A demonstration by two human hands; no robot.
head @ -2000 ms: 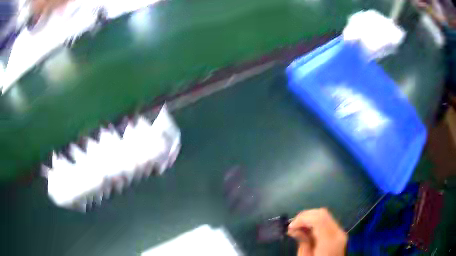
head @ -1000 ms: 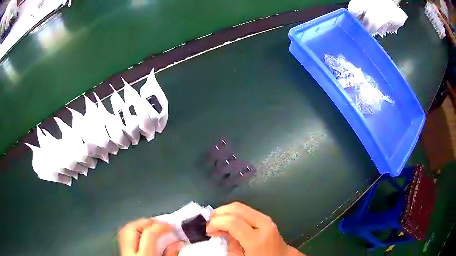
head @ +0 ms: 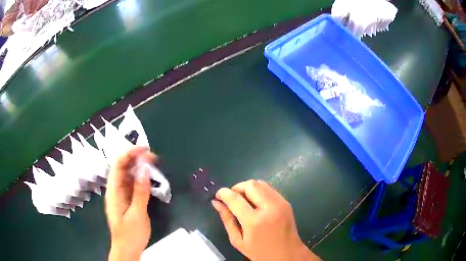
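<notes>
My left hand (head: 125,204), blurred, holds a white filled sleeve (head: 162,190) with a dark block in its opening, at the right end of the standing row of filled sleeves (head: 69,178). Black power adapters (head: 202,178) with short shiny pins lie on the dark green bench right of it. My right hand (head: 263,216) pinches the nearest adapter, partly hidden by its fingertips. Flat white paper sleeves (head: 179,249) lie at the bottom edge between my hands.
A blue tray (head: 291,84) with shiny clear pieces stands at the right. White stacks (head: 365,18) are beyond it. A blue stool with a dark red seat (head: 430,201) and a cardboard carton (head: 448,127) are at the right. White items (head: 38,38) lie at the far left.
My left hand has moved up and left with a filled sleeve to the row's end. My right hand has left the sleeve and moved onto the adapters.
</notes>
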